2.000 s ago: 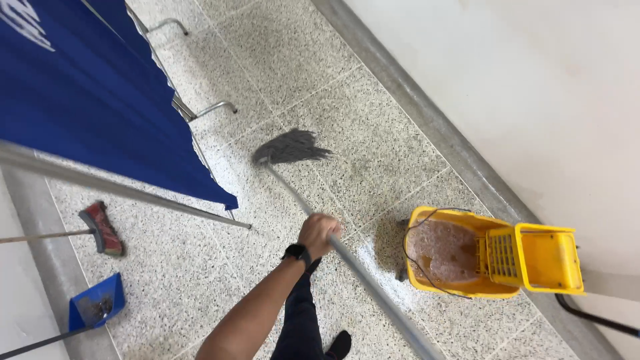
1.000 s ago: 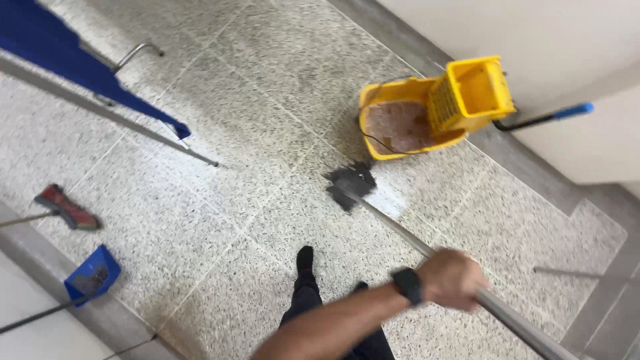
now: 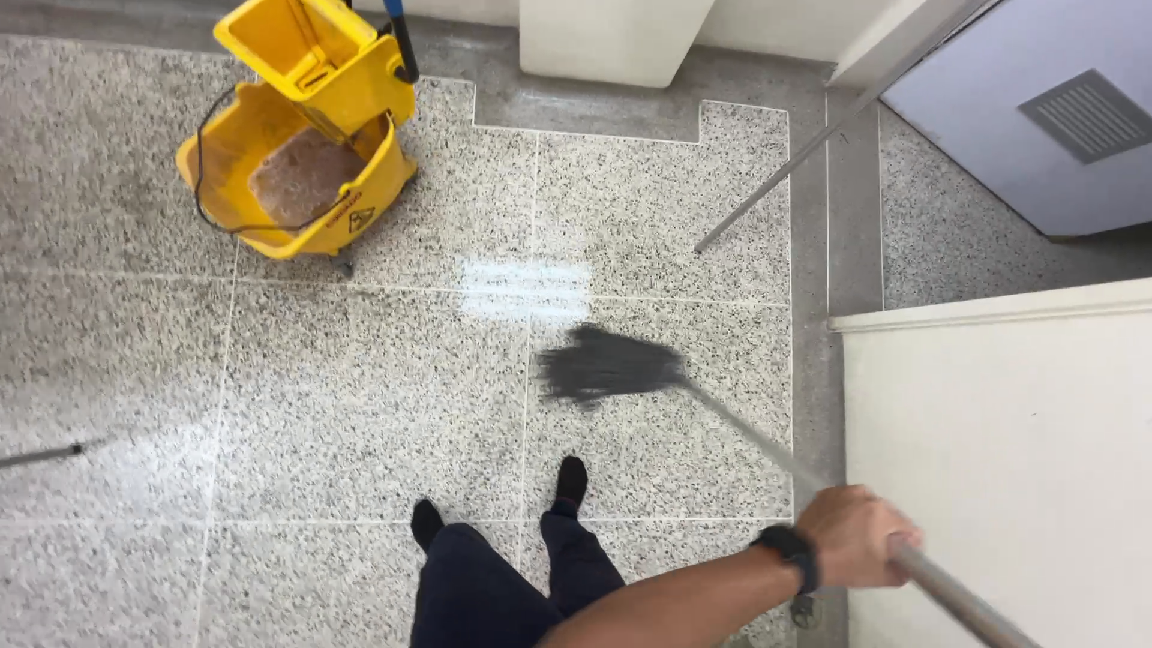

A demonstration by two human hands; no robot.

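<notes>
My left hand (image 3: 859, 537), with a black watch at the wrist, is closed around the metal handle of a mop at the lower right. The handle slants up and left to dark grey mop strands (image 3: 612, 364), spread on the speckled floor ahead of my feet. The handle's upper end runs out past the lower right corner. My right hand is out of view. A yellow mop bucket (image 3: 382, 184) stands at the upper left, with brownish, foamy water (image 3: 301, 175) inside and a yellow wringer (image 3: 301, 45) on top. A dark cord or wire loops over its rim.
A thin grey pole (image 3: 760, 191) slants down from the upper right; another pole's dark tip (image 3: 76, 448) shows at the left. A pale door with a vent grille (image 3: 1089, 115) is at the upper right. White walls (image 3: 999, 450) and grey floor borders (image 3: 814, 396) bound the right side.
The view has swung right. The mop head was close to the bucket one second ago and now lies farther from it. The blue cloth, red broom and blue dustpan have left the view.
</notes>
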